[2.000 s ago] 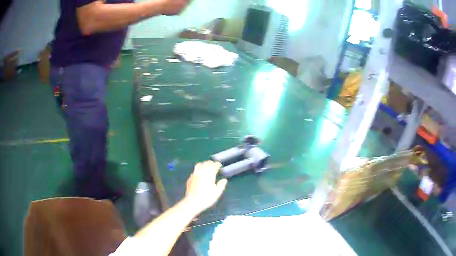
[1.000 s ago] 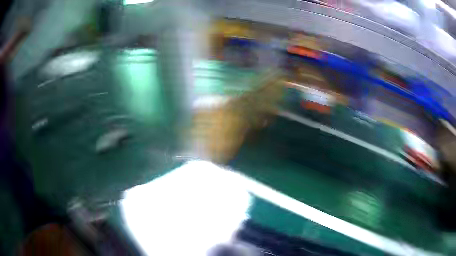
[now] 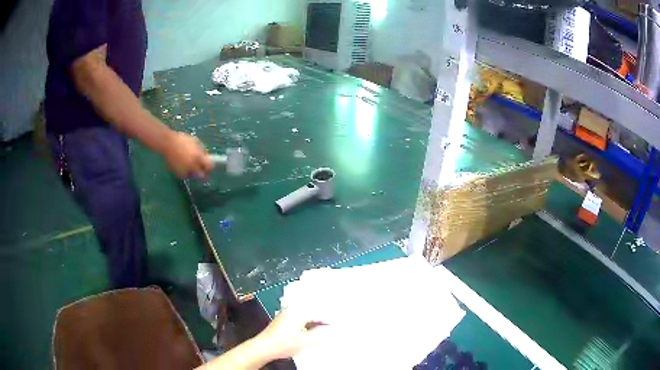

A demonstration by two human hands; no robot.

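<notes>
A stack of white sheets (image 3: 376,311), overexposed, lies slightly fanned on the near bench. My left hand (image 3: 293,332) reaches in from the bottom and touches the stack's left side. Its fingertips are lost in the glare, so whether it grips a sheet cannot be told. My right hand is not in view. Black round caps (image 3: 450,357) lie just right of the stack, cut off by the bottom edge. A grey blower body (image 3: 318,189) lies on the large green table, its open round end up and its handle pointing to the near left.
A person (image 3: 108,108) at the table's left side holds another grey body (image 3: 235,160). An open brown carton (image 3: 119,329) stands at lower left. A metal post (image 3: 443,130) and a tape-wrapped cardboard panel (image 3: 492,209) rise behind the sheets. A white heap (image 3: 255,75) lies far back.
My left hand has moved from beside the grey bodies to the white sheets. Two bodies lay together before; now one lies there, and the person holds one. The view swung right and back.
</notes>
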